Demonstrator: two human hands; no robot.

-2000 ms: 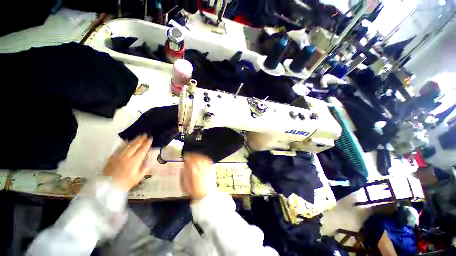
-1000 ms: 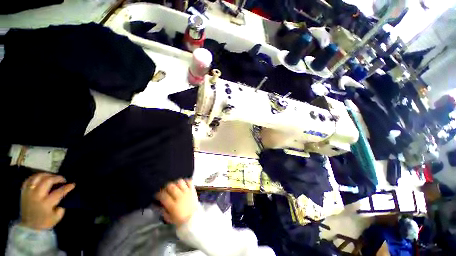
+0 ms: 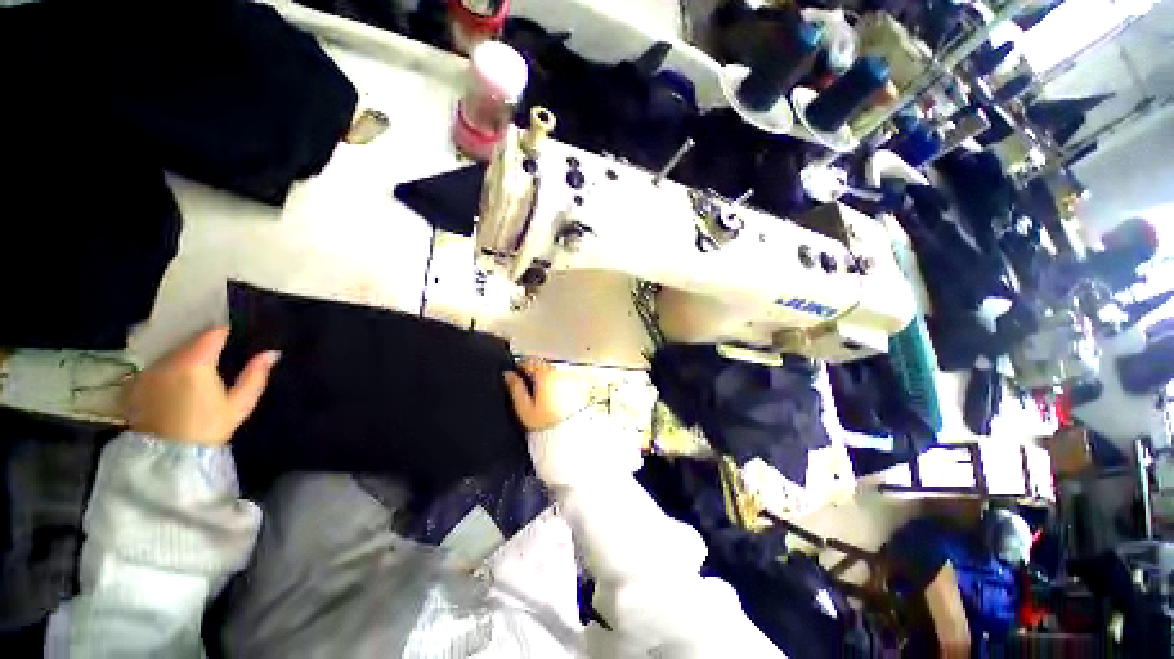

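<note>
A black cut panel lies over the front edge of the sewing table, in front of the machine, its lower part hanging toward my lap. My left hand is at its left edge, thumb on the cloth and fingers beside or under the edge. My right hand is at its right edge, fingertips on the cloth. The cream-white sewing machine stands behind the panel. The panel lies in front of the presser foot, clear of it. A small dark piece lies left of the machine head.
Large black garment heaps cover the table's left. A pink-and-white cone stands behind the head. Small dark pieces are heaped right of the needle. Dark thread cones stand behind. A person in blue is at the lower right.
The small pieces at the needle are gone from there. The larger panel, spread at left a second ago, is now narrower and flatter, with both hands higher at its sides. The view has shifted.
</note>
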